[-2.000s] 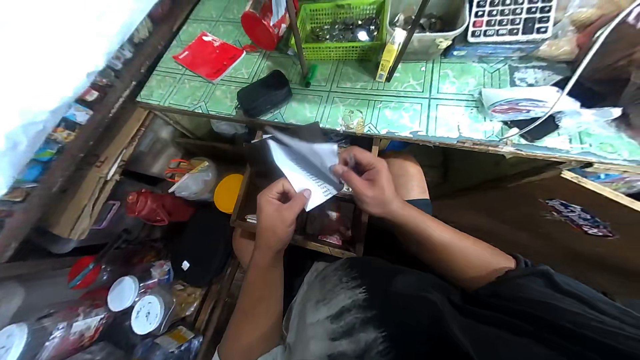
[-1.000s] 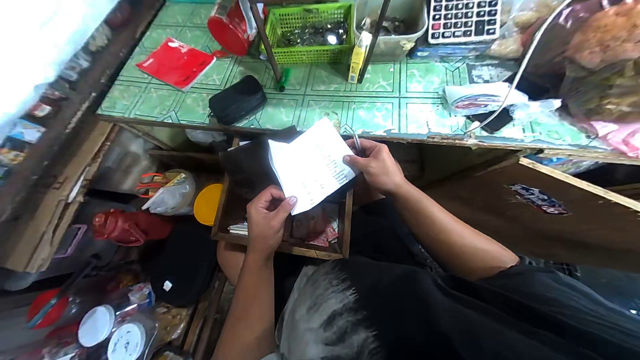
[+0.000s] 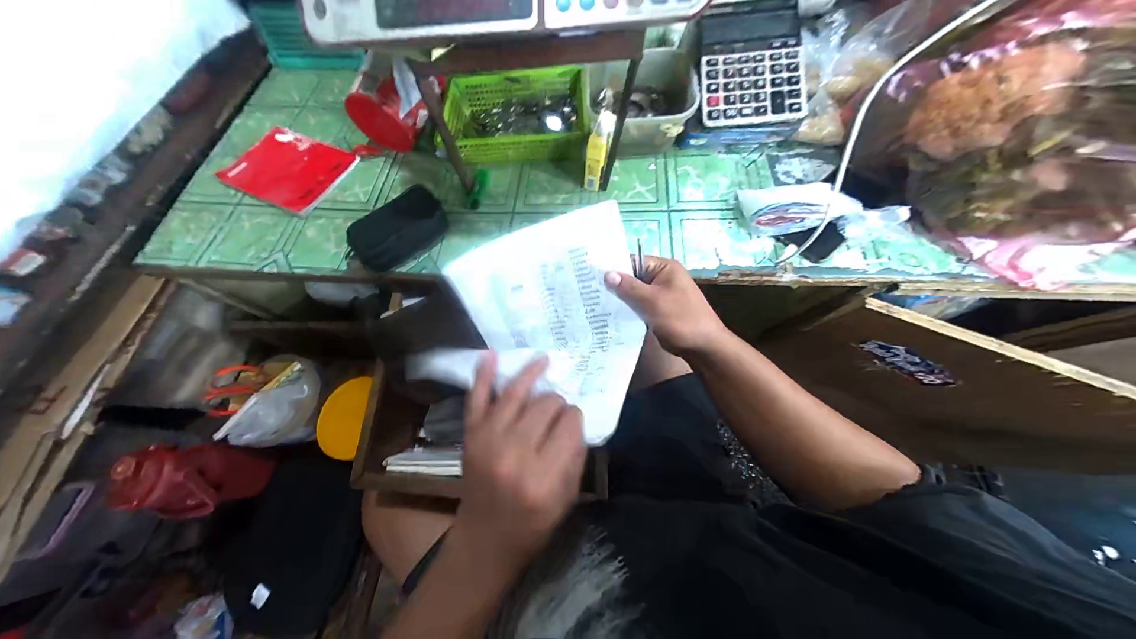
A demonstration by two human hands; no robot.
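A white notebook (image 3: pixel 555 284) with rows of writing lies open above the wooden drawer (image 3: pixel 368 417). My right hand (image 3: pixel 666 302) grips its right edge, thumb on the page, with a thin dark pen-like thing (image 3: pixel 639 257) standing up by the fingers. My left hand (image 3: pixel 524 444), blurred, is over the lower left of the pages with its fingers apart, at a folded or turning leaf (image 3: pixel 444 366); whether it pinches the leaf cannot be told. A dark cover shows behind the notebook at the left.
On the green tiled counter (image 3: pixel 257 231) are a red booklet (image 3: pixel 288 169), a black pouch (image 3: pixel 398 228), a green basket (image 3: pixel 519 151) of coins, a calculator (image 3: pixel 754 86) and a white cable (image 3: pixel 856 133). A scale (image 3: pixel 497 22) stands above. An orange-handled tool, plastic bag (image 3: pixel 280 408) and yellow disc (image 3: pixel 344 417) are left of the drawer.
The notebook pages, folded and moving two seconds ago, are now spread wide. My left hand has left the lower page edge and moved over the pages. The view has shifted, bringing the scale in.
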